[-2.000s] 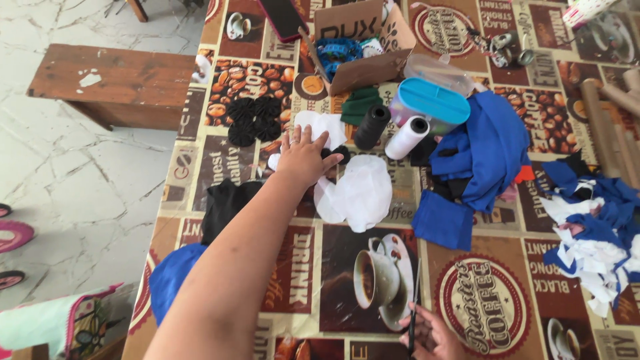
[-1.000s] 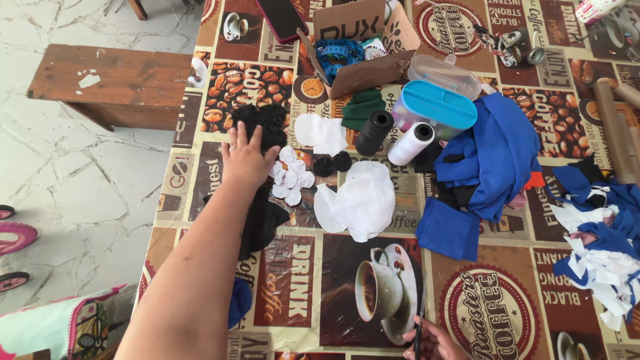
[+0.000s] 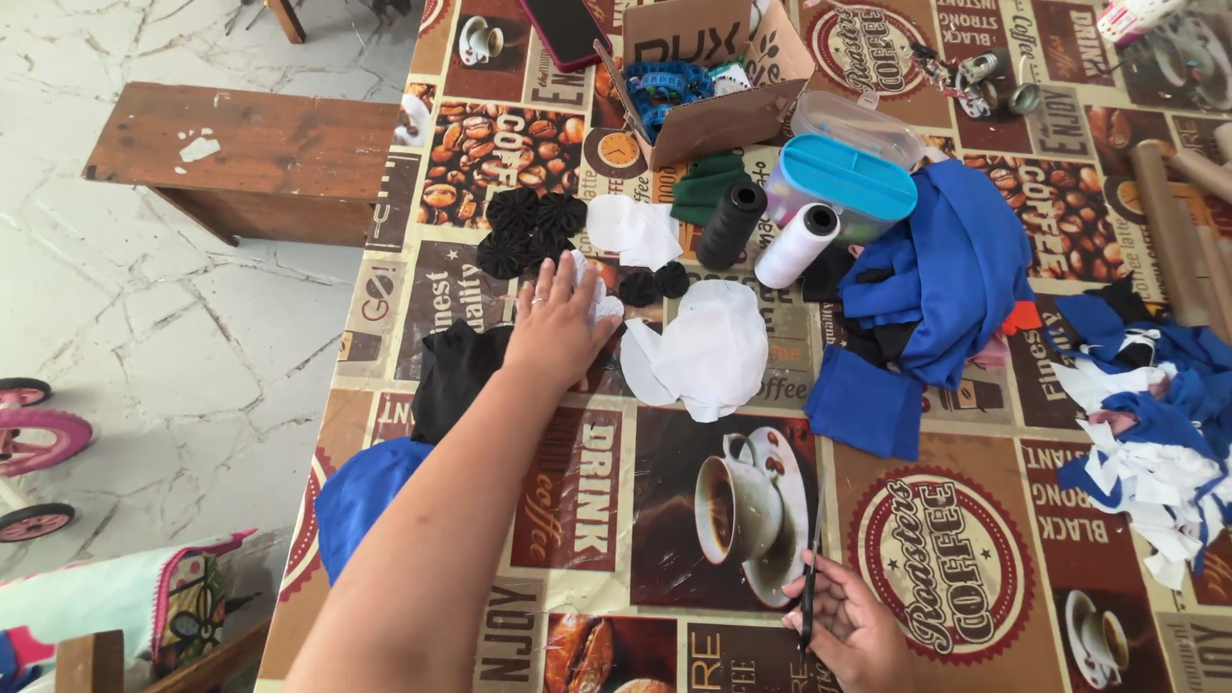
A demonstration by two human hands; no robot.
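Observation:
My left hand [image 3: 561, 327] lies palm down, fingers spread, over white gathered fabric rosettes [image 3: 604, 298], hiding part of them. Black gathered rosettes [image 3: 525, 226] sit just beyond its fingertips, and smaller black ones [image 3: 653, 284] lie to its right. White fabric pieces [image 3: 633, 231] and white fabric circles [image 3: 714, 348] are near. Black fabric [image 3: 457, 371] and blue fabric [image 3: 366, 496] lie beside my left arm. At the lower right, my right hand [image 3: 842, 616] holds black-handled scissors [image 3: 808, 597], blades pointing away. A black thread spool [image 3: 733, 226] and a white thread spool [image 3: 797, 248] lean near the far side.
A cardboard box [image 3: 717, 120] holds blue items. Beside it are a plastic container with a blue lid [image 3: 847, 178] and green fabric [image 3: 710, 190]. Blue fabric [image 3: 948, 269] and blue and white scraps [image 3: 1155, 423] lie right. A wooden bench [image 3: 260, 135] stands left.
My left hand has moved from the black rosettes onto the white rosettes, which showed uncovered one second ago. My right hand stays at the lower right with the scissors.

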